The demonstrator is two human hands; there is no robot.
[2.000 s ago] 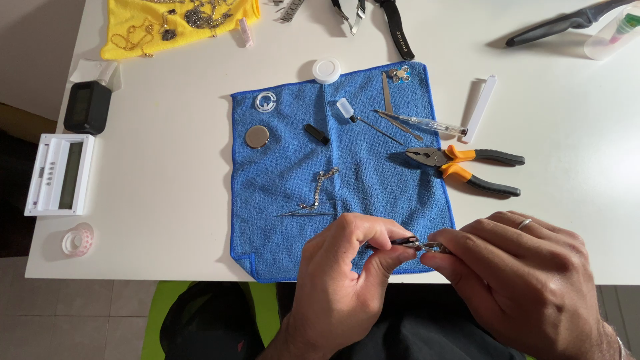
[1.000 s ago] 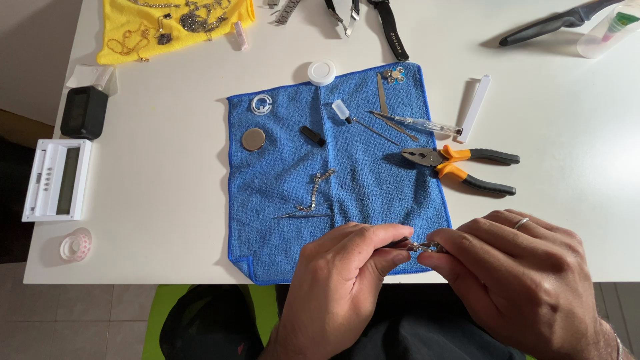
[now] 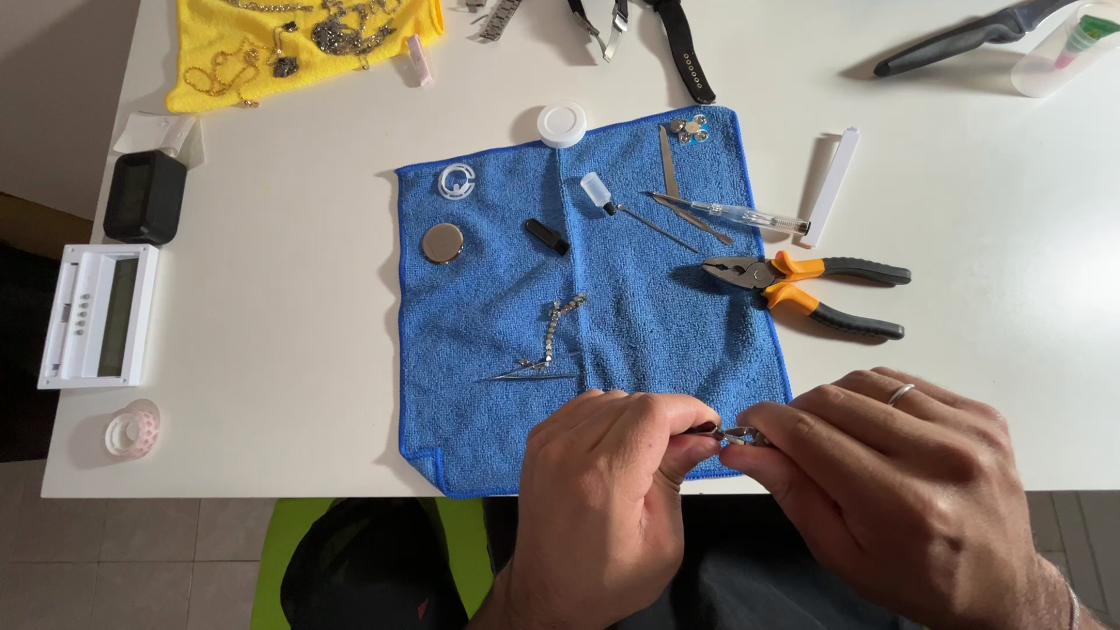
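Pinched between both my hands is a small metal jewelry piece (image 3: 739,435), its ends hidden by the fingers. My left hand (image 3: 612,490) grips a dark part at its left end; my right hand (image 3: 901,477), with a ring on one finger, grips the other end. Both are over the front edge of a blue cloth (image 3: 490,297). A chain bracelet with pale stones (image 3: 549,337) lies on the cloth above my left hand, beside thin metal tweezers or pins (image 3: 534,377). Combination pliers with orange and black handles (image 3: 787,284) lie open across the cloth's right edge.
On the cloth are a round metal disc (image 3: 443,243), a black cap (image 3: 547,236), a small clear-capped tool (image 3: 597,191) and a clear screwdriver (image 3: 744,216). A yellow cloth with chains (image 3: 201,61), a digital device (image 3: 98,317), a tape roll (image 3: 133,434) and a black-handled knife (image 3: 971,39) lie around.
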